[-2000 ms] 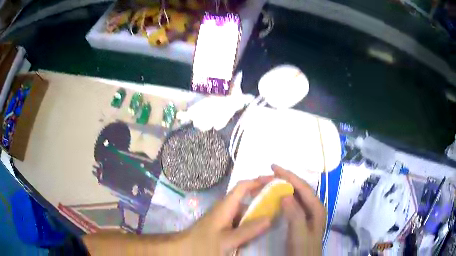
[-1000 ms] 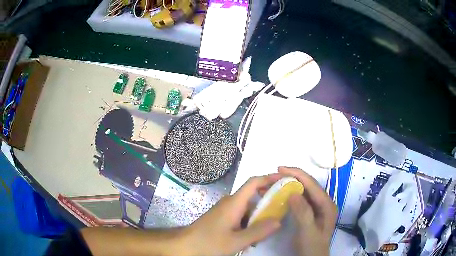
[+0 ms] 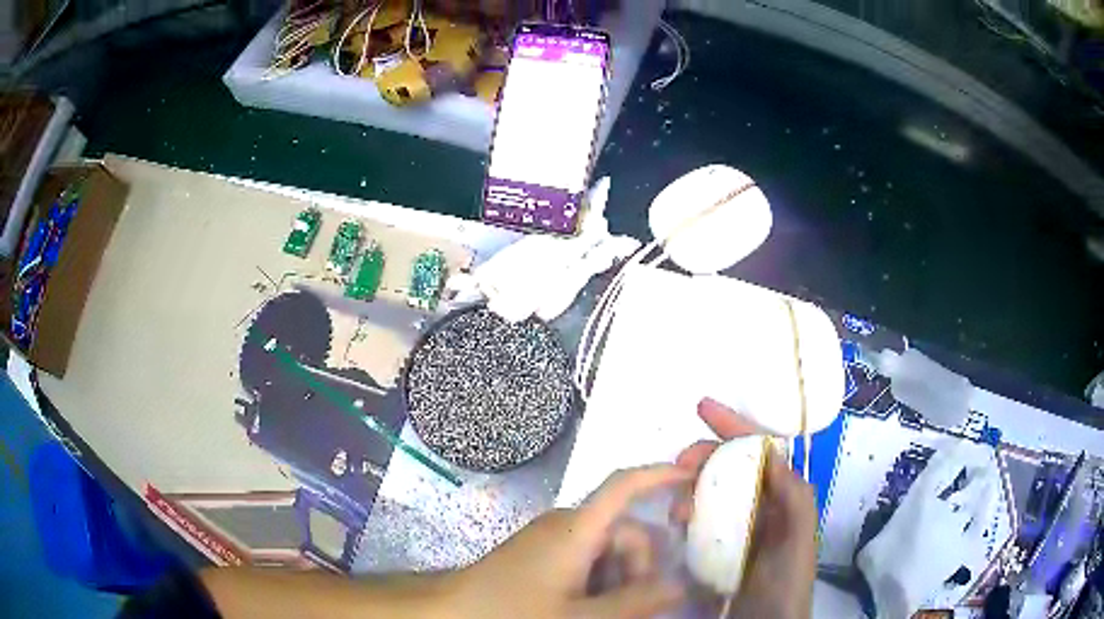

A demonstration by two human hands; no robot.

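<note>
A rounded plastic housing, white with a thin gold seam near its right edge, is held edge-up at lower centre. My right hand is closed around its right side. My left hand is at its left, slightly blurred, with fingers apart; its fingertips are close to the housing, and contact is unclear. White paper lies beneath. A closed white unit with a gold seam lies just behind the hands. Another white unit lies farther back, with white cords at its left.
A round dish of tiny silver-grey pieces is left of the paper. Several green circuit boards lie beyond it. A phone leans on the foam tray. Crumpled white material lies before it. A green stick is left.
The housing has turned from showing its yellow face to showing mainly its white face. My left fingers have moved off its yellow face. The whole view has shifted slightly.
</note>
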